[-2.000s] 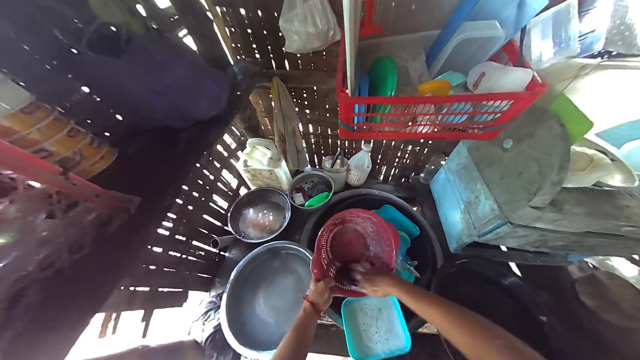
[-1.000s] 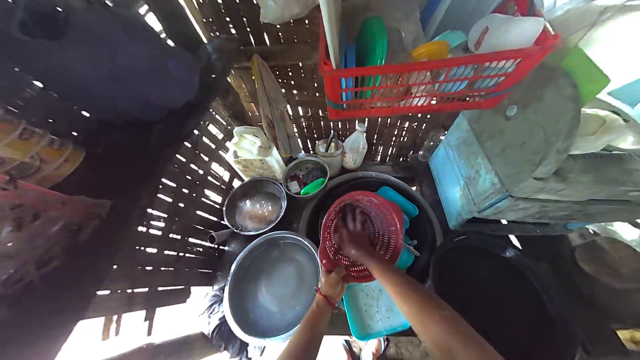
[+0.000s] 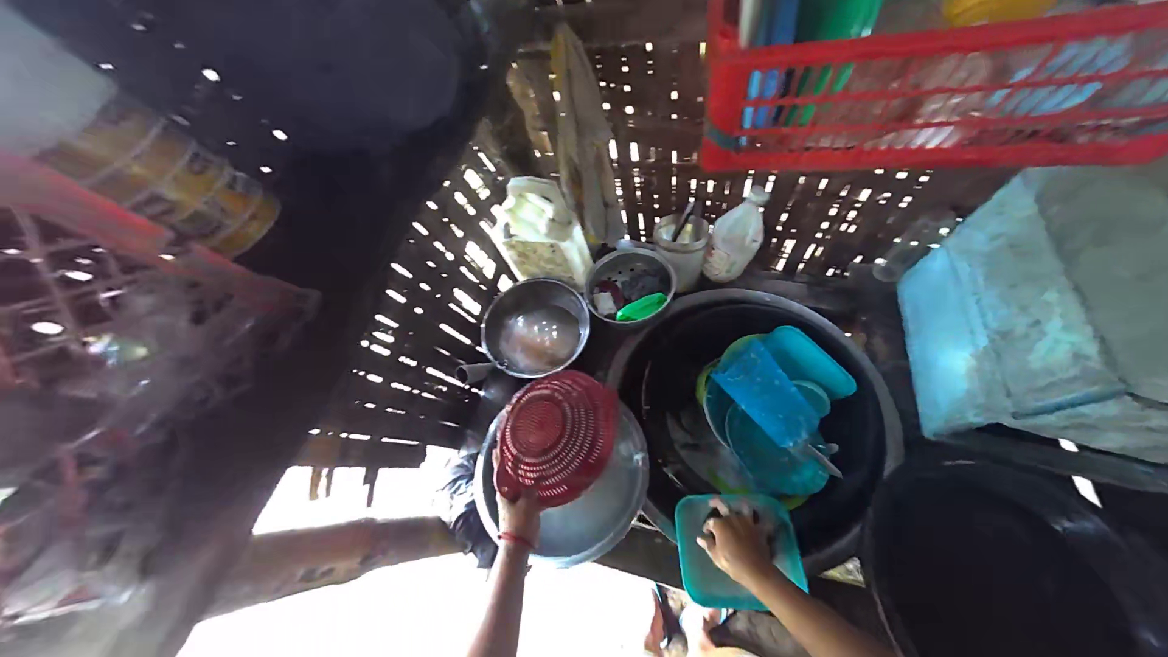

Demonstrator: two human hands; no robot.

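My left hand (image 3: 518, 513) grips the rim of a red plastic colander (image 3: 558, 438), which is tilted with its base toward the camera over a wide metal basin (image 3: 598, 520). Inside a teal plastic tray (image 3: 703, 579) rests my right hand (image 3: 737, 546), its fingers bent around something dark that is too small to name. Beyond the tray, a large black tub (image 3: 671, 365) holds teal and blue plastic containers (image 3: 765, 392) and other dishes.
A metal pot (image 3: 537, 333) with cloudy liquid and a small strainer bowl (image 3: 631, 283) with a green item stand behind the basin. A cut plastic jug (image 3: 543, 228) and a white bottle (image 3: 735, 235) are near the slatted wall. A red crate (image 3: 931, 100) hangs above; a black basin (image 3: 985, 566) is at right.
The red colander has moved left, from over the black tub to over the metal basin, in my left hand. My right hand has left the colander and is now in the teal tray.
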